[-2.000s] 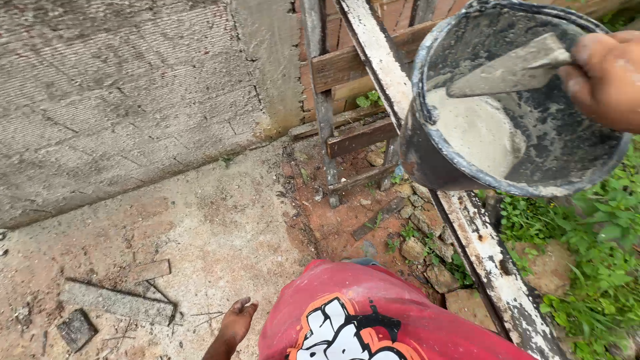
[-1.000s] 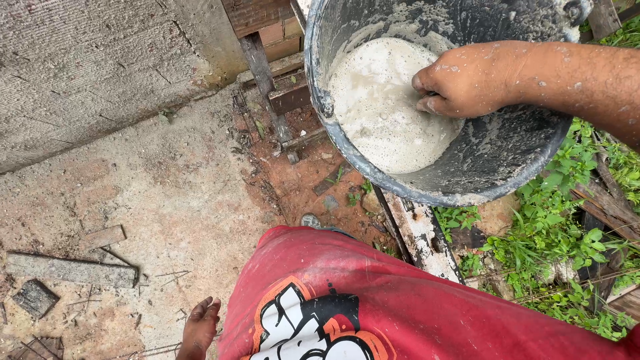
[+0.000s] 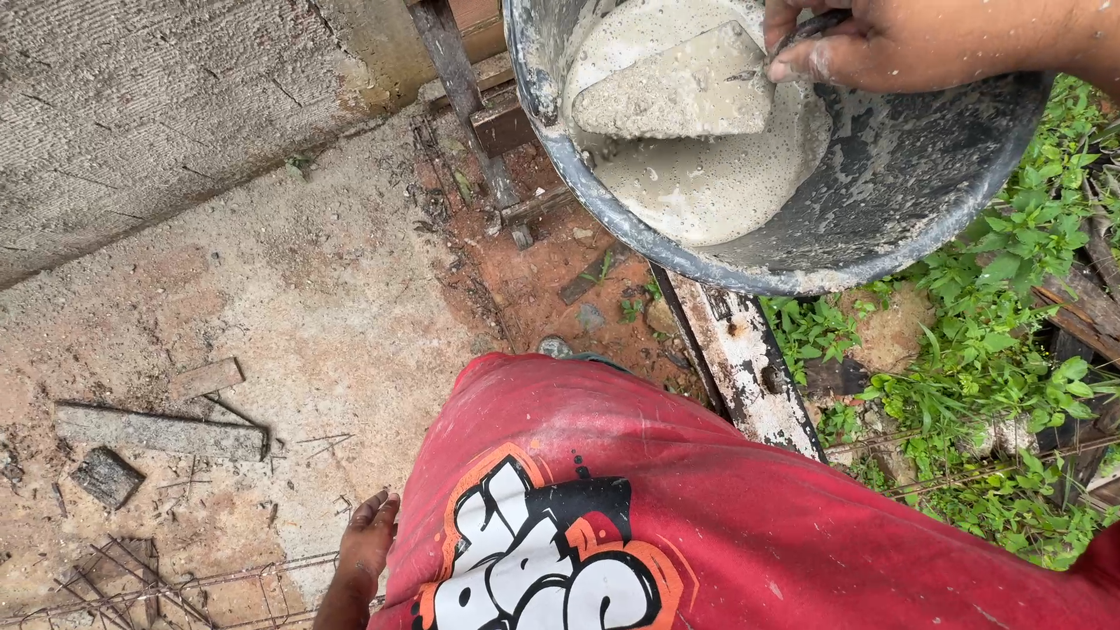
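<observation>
A black plastic bucket (image 3: pixel 910 188) at the top right holds wet grey mortar (image 3: pixel 700 197). Inside it, my right hand (image 3: pixel 884 44) grips the handle of a trowel (image 3: pixel 682 87), whose blade carries mortar just above the wet surface. My left hand (image 3: pixel 366 538) hangs beside the red shirt at the bottom, with nothing in it and its fingers slightly apart. Beneath the bucket runs a rusty metal beam (image 3: pixel 744 363) with flaking white paint.
A rough cement wall (image 3: pixel 157 105) rises at the upper left. Wood pieces (image 3: pixel 162 430) and rebar (image 3: pixel 254 582) lie on the concrete floor at the lower left. A wooden frame (image 3: pixel 455 79) stands near the wall. Green plants (image 3: pixel 989 332) and rubble are at the right.
Two seconds ago the trowel blade was up near the bucket's rim; one second ago my right hand was down at the mortar with the blade out of sight. Now the blade shows, coated with mortar.
</observation>
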